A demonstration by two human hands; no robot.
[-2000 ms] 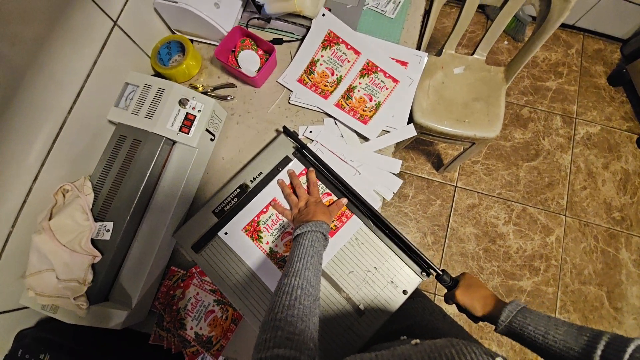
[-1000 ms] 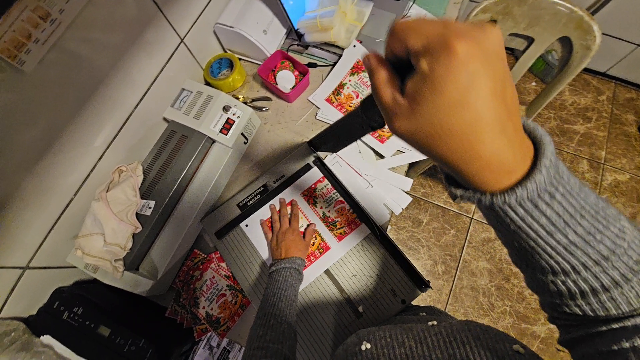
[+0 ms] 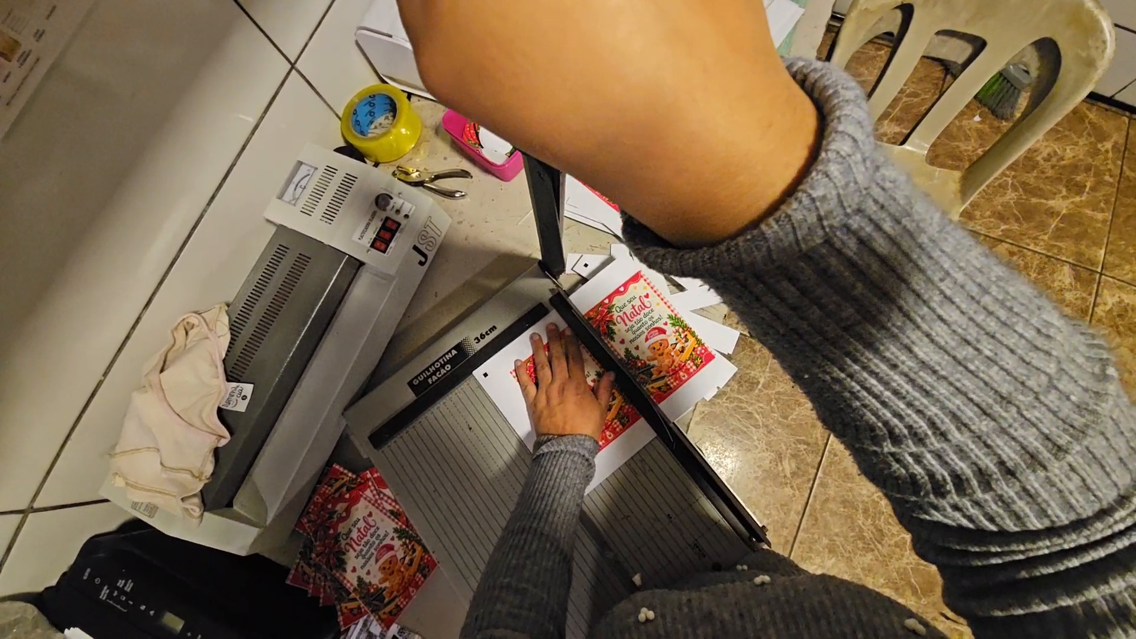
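My left hand (image 3: pixel 565 389) lies flat with spread fingers on a printed sheet (image 3: pixel 506 377) on the bed of a guillotine paper cutter (image 3: pixel 461 444). The sheet bears two red Christmas card prints and passes under the black bar along the cutting edge, so one print (image 3: pixel 652 333) shows beyond it. The cutter's blade arm (image 3: pixel 545 213) is raised. My right hand (image 3: pixel 612 98) is large and close to the camera at the top, near the arm's upper end; its fingers are out of frame, so its grip is hidden.
A laminator (image 3: pixel 293 311) with a cream cloth (image 3: pixel 173 413) on it stands left. Cut cards (image 3: pixel 373 541) lie below it. Yellow tape (image 3: pixel 382 122), a hole punch (image 3: pixel 432 177) and a pink container (image 3: pixel 479 146) are behind. Paper offcuts (image 3: pixel 710 328) and a plastic chair (image 3: pixel 976 89) are right.
My right hand has risen from the low right with the blade arm, which was down two seconds ago. The sheet has shifted right, so one print now extends past the cutting edge.
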